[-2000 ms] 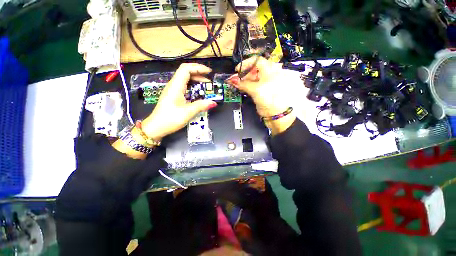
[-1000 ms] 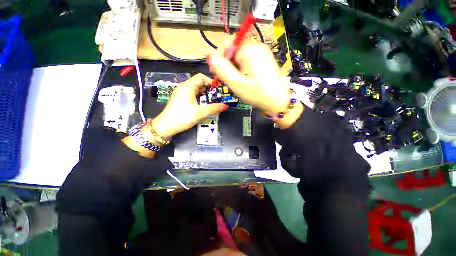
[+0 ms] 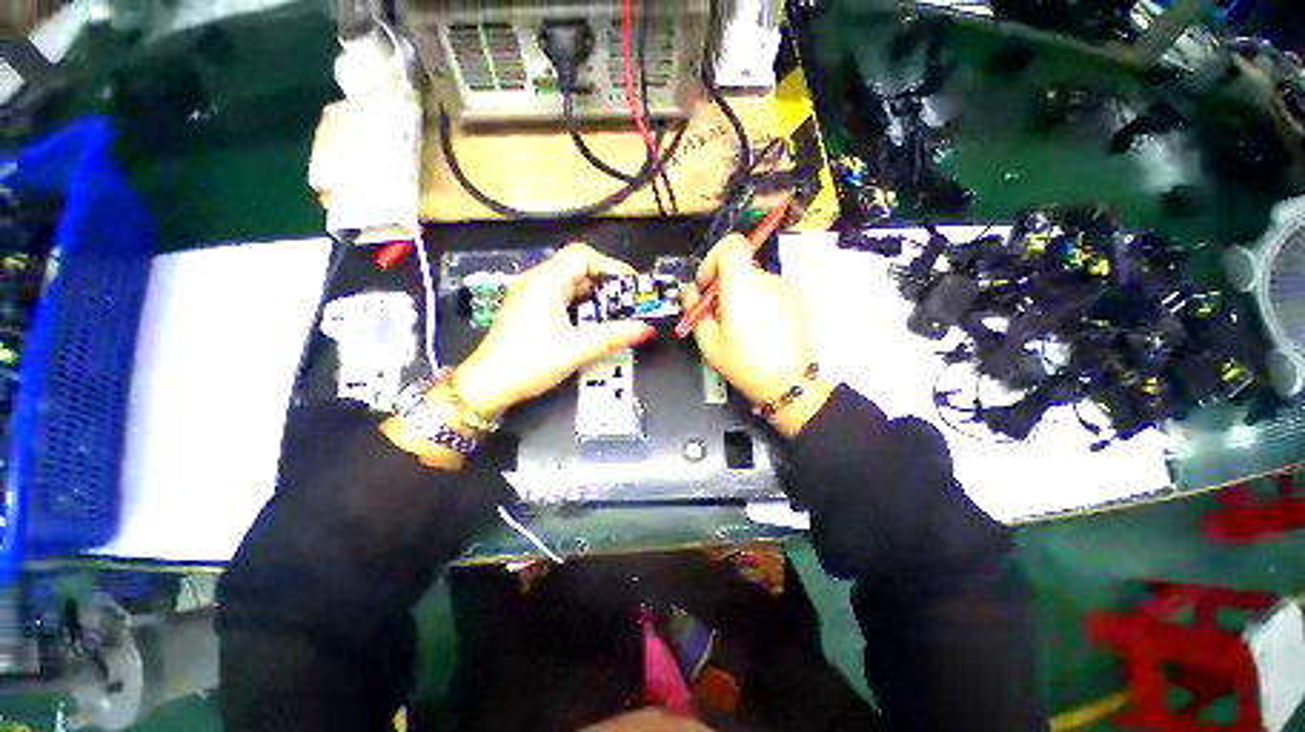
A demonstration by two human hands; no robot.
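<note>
My left hand (image 3: 538, 336) holds a small circuit board (image 3: 637, 299) with blue, yellow and silver parts between thumb and fingers. The board is above the upper middle of the black test fixture (image 3: 644, 465). My right hand (image 3: 754, 326) holds a slim red probe (image 3: 736, 266), slanted, with its lower end close to the board's right end. Whether the tip touches the board cannot be told. The white socket strip (image 3: 608, 396) is upright on the fixture just below the board.
A beige-grey instrument (image 3: 523, 65) with black and red leads stands behind the fixture. A white power strip (image 3: 367, 165) is left of it. A blue crate (image 3: 86, 343) is far left. Heaped black adapters (image 3: 1088, 322) and a white fan (image 3: 1278, 293) are at right.
The red probe was raised upright over the board a second ago; now it is lower, slanted, at the board's right end. My left hand still holds the board. The view has shifted, showing more crate.
</note>
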